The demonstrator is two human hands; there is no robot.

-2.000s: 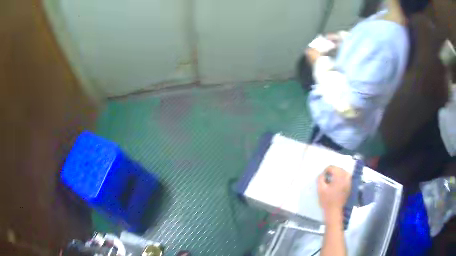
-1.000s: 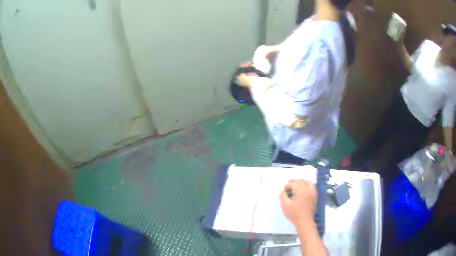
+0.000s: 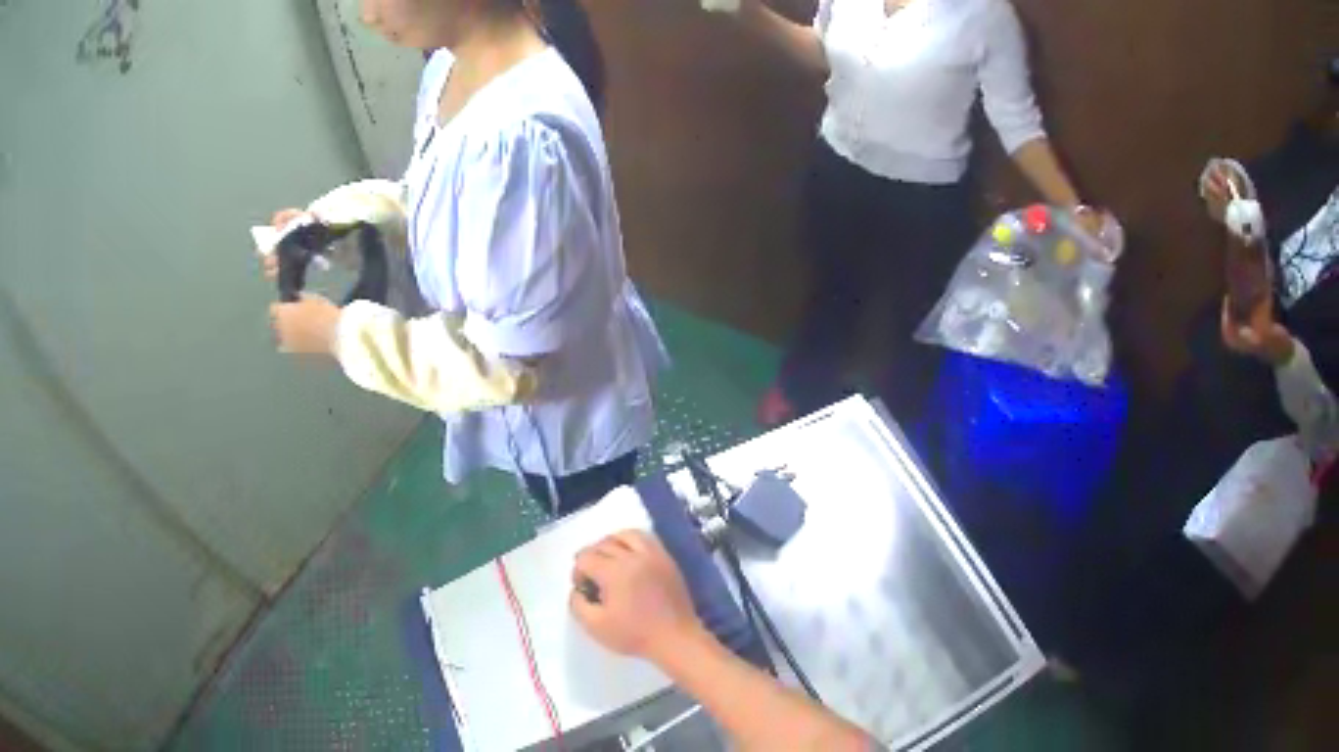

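A boxy white machine [image 3: 477, 646] with a red line and dark blue edges sits on the left part of a silver steel table [image 3: 896, 544]. My right hand [image 3: 632, 595] rests on its white face, fingers curled around a small dark item [image 3: 589, 589]; whether the item is loose or part of the machine I cannot tell. A dark blue-grey adapter [image 3: 768, 508] and a black cord [image 3: 761, 610] lie on the tabletop beside the machine's edge. My left hand is not in view.
A person in light blue [image 3: 514, 250] stands close behind the machine, holding a dark ring-shaped item [image 3: 335, 265]. A person in white [image 3: 908, 88] stands by a blue stool [image 3: 1035, 434], holding a clear bag [image 3: 1028, 301]. Another person's hand holds a bottle [image 3: 1247, 279] at right.
The view has swung right; the blue stool on the left has left the picture and more people show on the right. My right hand stays on the machine.
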